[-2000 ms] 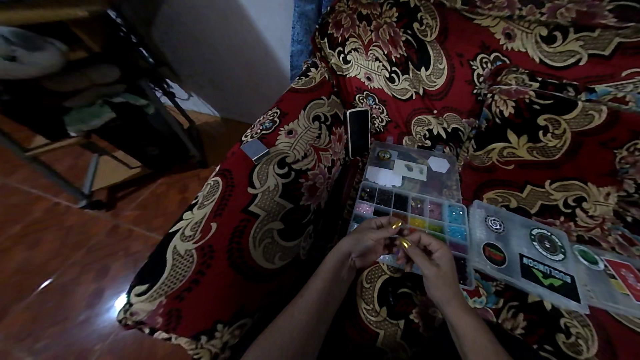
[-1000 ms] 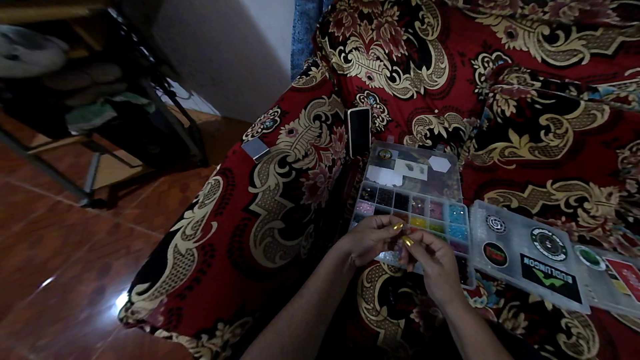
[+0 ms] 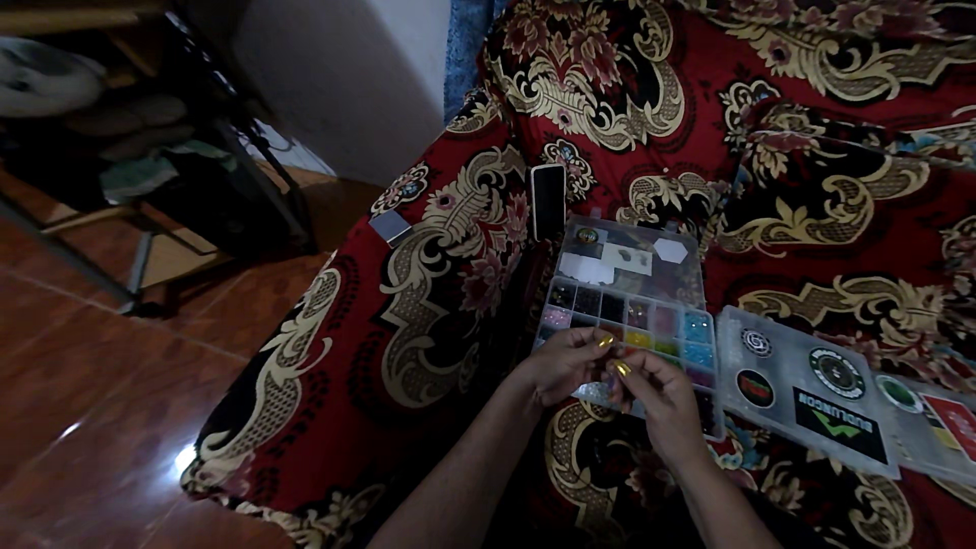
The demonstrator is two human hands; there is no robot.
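Note:
My left hand (image 3: 568,364) and my right hand (image 3: 657,385) meet fingertip to fingertip over the near part of an open, clear plastic compartment box (image 3: 717,358). Thumb and fingers are pinched together on each hand, both with gold-painted nails. Something very small seems to be between them, but it is too small and dark to name. Beads of many colours lie in the box, among them yellow beads (image 3: 637,338) and light blue beads (image 3: 697,325). Its raised lid (image 3: 671,278) leans away behind it, with white paper pieces on it. My hands hide some near compartments.
Right of the box lies a closed plastic case (image 3: 778,404) with round stickers, and another stickered case (image 3: 915,435) beyond it. A smartphone (image 3: 549,202) rests against the sofa arm. A small grey square object (image 3: 390,228) is on the armrest. A shelf rack (image 3: 137,259) stands at left.

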